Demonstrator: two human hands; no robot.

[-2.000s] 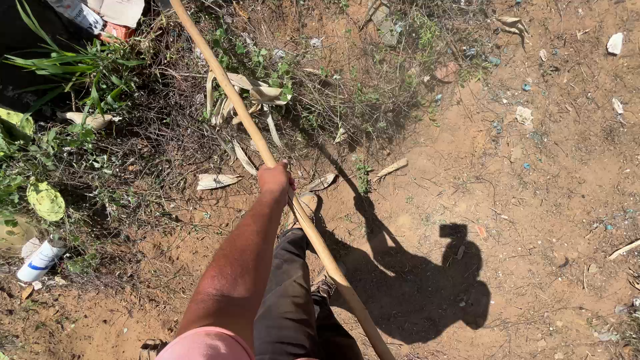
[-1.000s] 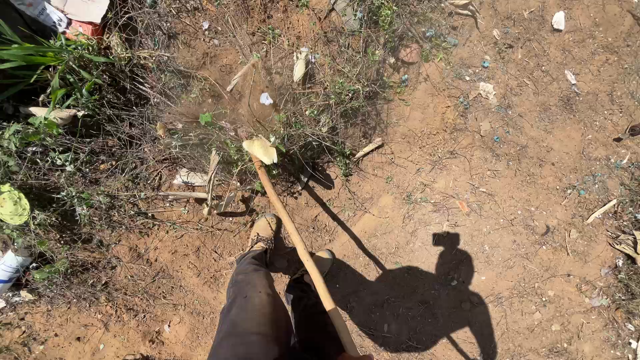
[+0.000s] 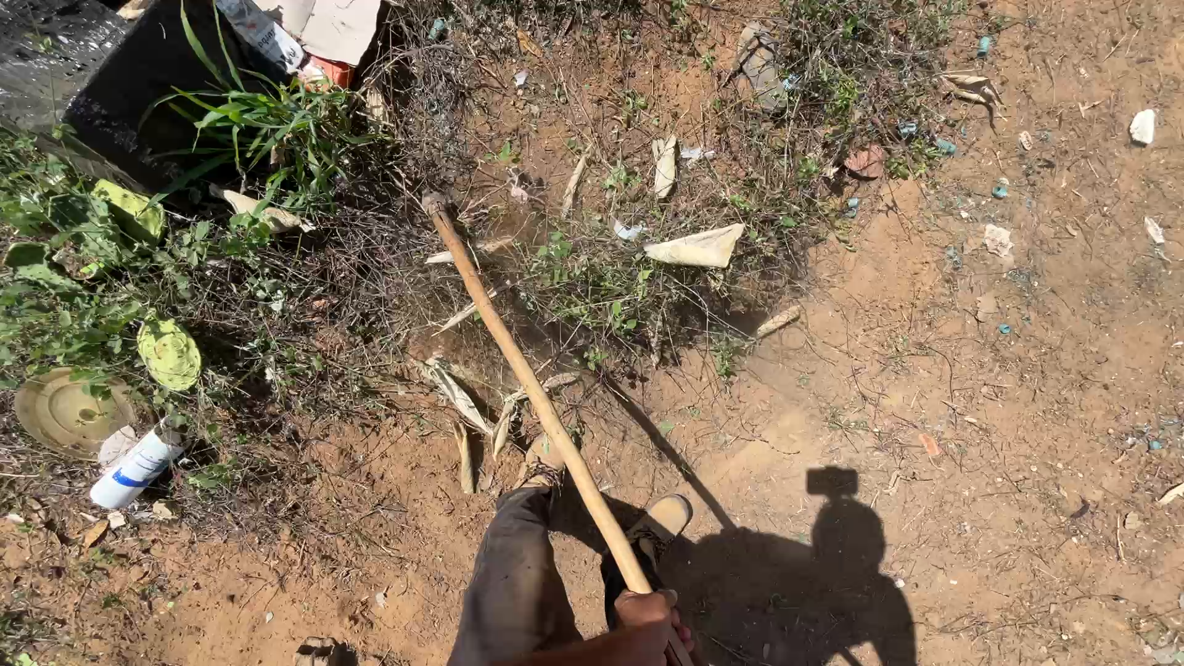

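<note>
My left hand (image 3: 647,615) is closed around the lower part of a long wooden tool handle (image 3: 536,388) at the bottom of the view. From there the handle slants up and left over my boots. Its far end (image 3: 437,203) is at the dry weeds; the shape of the tool's head cannot be made out. Faint dust hangs over the ground beside the handle. Dry, pale husks or leaves (image 3: 458,398) lie near the handle's middle, and a wider pale piece (image 3: 698,248) rests on green weeds to its right. My right hand is not in view.
My boots (image 3: 661,523) stand on reddish soil. At left lie a white cylindrical container (image 3: 139,470), a round tan lid-like disc (image 3: 74,413) and cactus pads (image 3: 169,354). A black object (image 3: 148,92) with cardboard (image 3: 328,32) beside it is at upper left. My shadow falls at lower right.
Two seconds ago my left hand held the handle mid-frame; now it grips lower down, near the bottom edge. Since one second ago, the tool's far end has moved up and left, away from my boots.
</note>
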